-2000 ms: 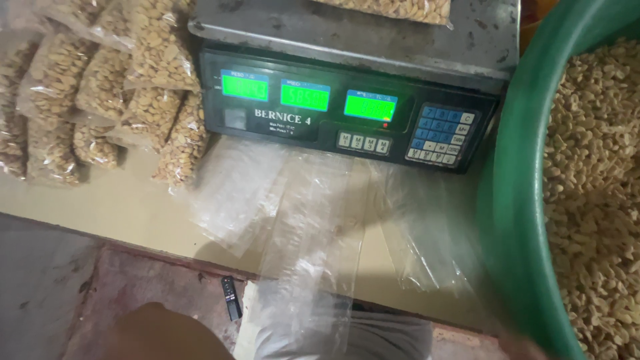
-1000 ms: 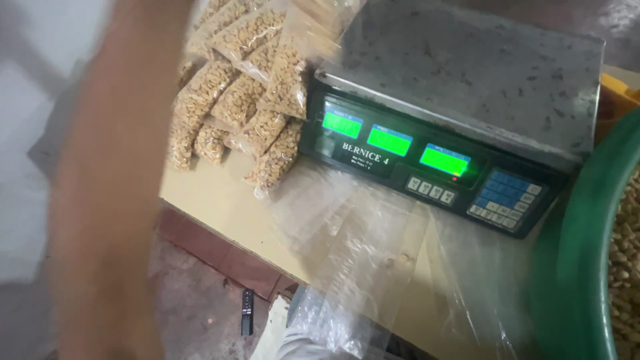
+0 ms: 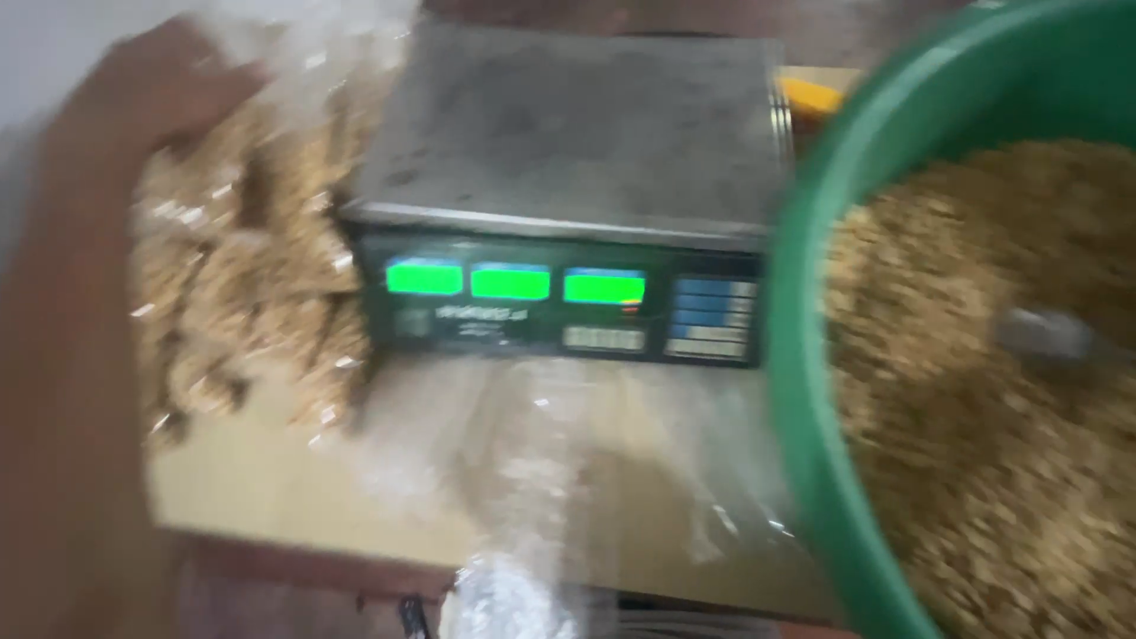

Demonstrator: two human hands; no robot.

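My left hand (image 3: 182, 80), blurred, reaches in at the upper left over clear plastic bags of nuts (image 3: 257, 293); its fingers touch or hover at the top of the pile, and whether they grip a bag is hard to tell. Right of the pile stands a digital scale (image 3: 568, 133), its metal plate bare and its displays lit green. Flat clear plastic bags (image 3: 532, 444) lie in front of it. At the right, a green plastic tub (image 3: 803, 355) holds loose nuts (image 3: 941, 444), with a small shiny thing (image 3: 1043, 333) on them. My right hand is out of view.
The pale tabletop (image 3: 302, 497) ends at a front edge below the scale. A small black object (image 3: 413, 617) lies beyond that edge at the bottom. Something yellow (image 3: 812, 96) shows between the scale and the tub.
The bag of nuts on the scale's plate two seconds ago is gone from it. My left arm, at the left a second ago, now shows its hand over the bag pile. The view has swung.
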